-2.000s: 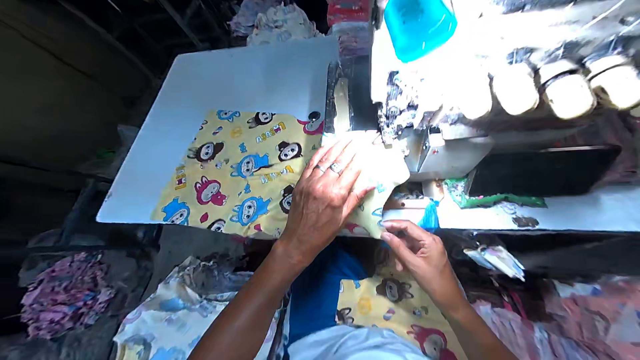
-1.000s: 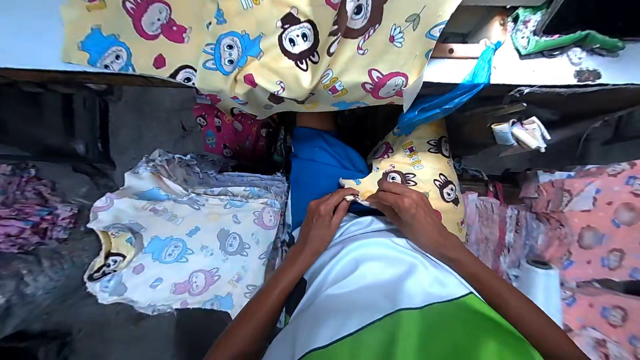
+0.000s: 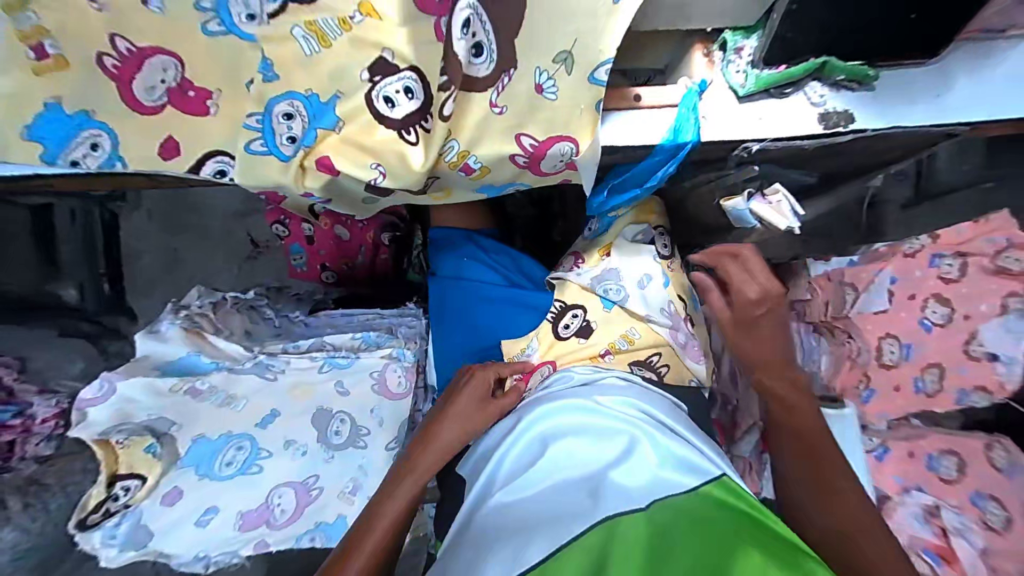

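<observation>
Across my lap lies a yellow printed fabric piece (image 3: 588, 324), folded so its paler underside shows. My left hand (image 3: 478, 400) pinches the near left edge of it between thumb and fingers. To the right of the cloth, my right hand (image 3: 740, 300) is raised with fingers bent; whether anything is between them cannot be told. A larger yellow printed cloth (image 3: 336, 88) hangs over the front edge of the table above my lap. A strip of blue plastic (image 3: 656, 164) dangles beside its right corner.
A stack of cut printed fabric pieces (image 3: 296, 448) is at my left, pink printed fabric (image 3: 928, 320) at my right. A dark flat panel (image 3: 872, 32) and a green-edged cloth (image 3: 744, 64) rest on the white table (image 3: 904, 108). A pink printed cloth (image 3: 336, 248) lies beneath.
The view has swung down from the sewing machine to my lap. My hands, together on the lap cloth one second ago, are now apart; my right hand has moved right and away from my body.
</observation>
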